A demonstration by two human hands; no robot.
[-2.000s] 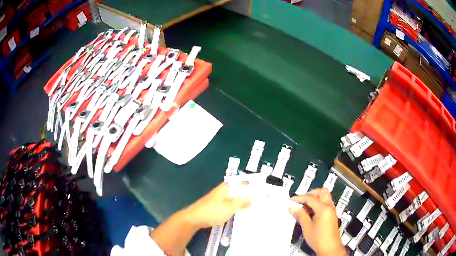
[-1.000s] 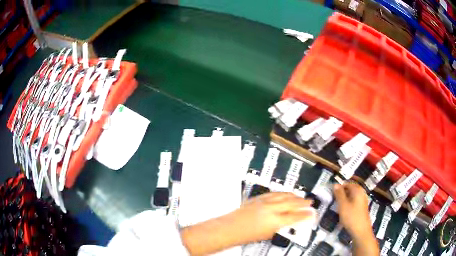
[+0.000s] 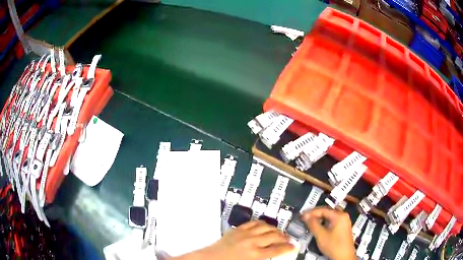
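Square dark-faced watches with pale straps, such as this one [image 3: 137, 215], lie in rows on the green bench. A long white sheet [image 3: 189, 198] covers some of them. My left hand [image 3: 254, 242] is palm down at the bottom centre, with a small pale card [image 3: 290, 249] at its fingertips. My right hand [image 3: 329, 229] is just right of it, over the watches, thumb and fingers bent close together. It is slightly blurred, and whether it holds a small piece is hidden. The lower watches are cut off by the bottom edge.
Stacked red compartment trays [image 3: 365, 101] stand at the right with pale straps poking out, above a brown edge [image 3: 284, 165]. A red tray [image 3: 96, 99] heaped with pale-strapped watches is at the left, beside a white rounded sheet [image 3: 97, 151]. A white scrap [image 3: 287, 32] lies at the back.
The view has swung right. The white sheet, first under both hands, now lies on the watches. Both hands have moved right of it, and the small card shows at my left fingertips.
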